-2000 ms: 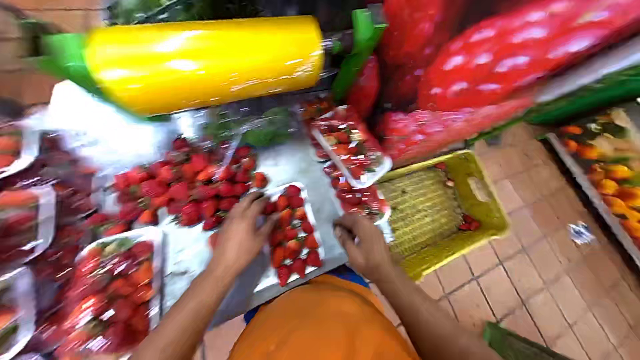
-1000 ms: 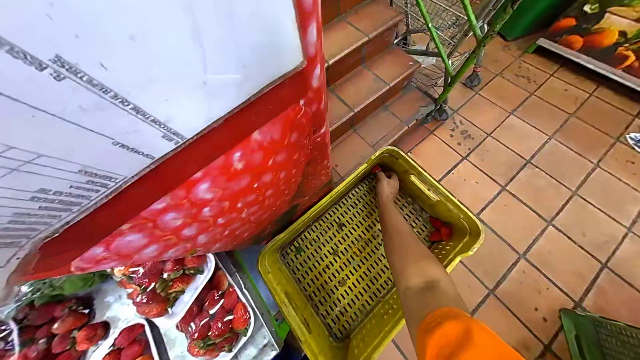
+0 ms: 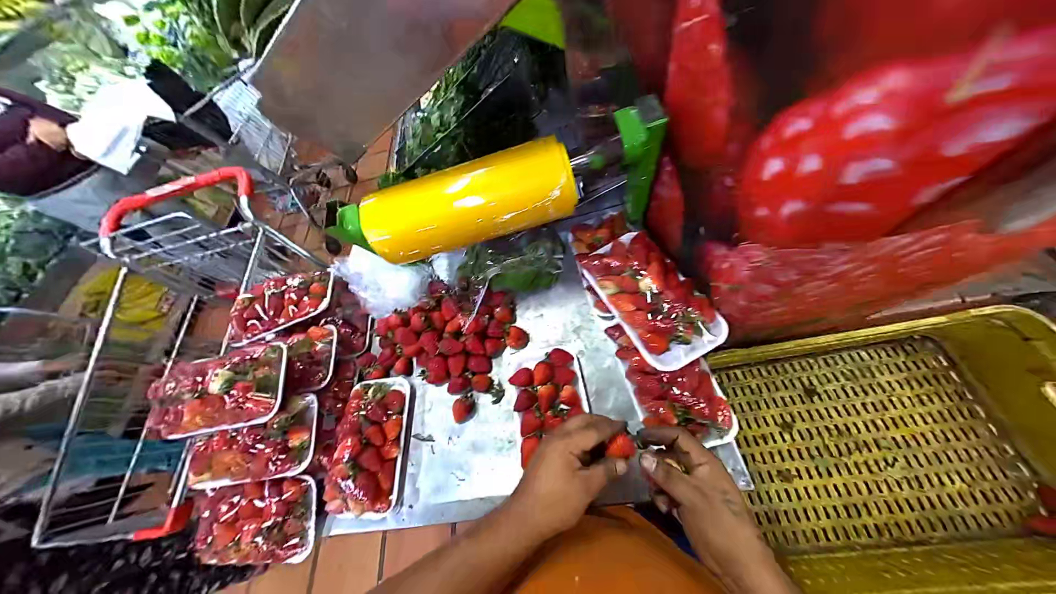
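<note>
My left hand (image 3: 569,470) holds a strawberry (image 3: 620,446) between its fingertips, just off the lower right corner of an unwrapped white tray of strawberries (image 3: 546,394). Close on the right, my right hand (image 3: 689,478) has its fingers bent near the same berry's leafy end; whether it grips anything cannot be told. Behind the tray, to the left, lies a heap of loose strawberries (image 3: 454,334) on the metal tabletop (image 3: 458,462). A wrapped tray of strawberries (image 3: 652,297) rests on others at the right.
Wrapped strawberry trays (image 3: 256,520) are stacked at the left. A yellow film roll (image 3: 470,198) spans the table's back. A yellow plastic crate (image 3: 874,330) stands at the right, beside a strawberry-print panel (image 3: 891,148). A shopping cart (image 3: 173,223) and a person (image 3: 49,148) are beyond.
The view has swung from the crate back to the table. My right hand, previously inside the crate, is now beside my left hand, which holds a strawberry.
</note>
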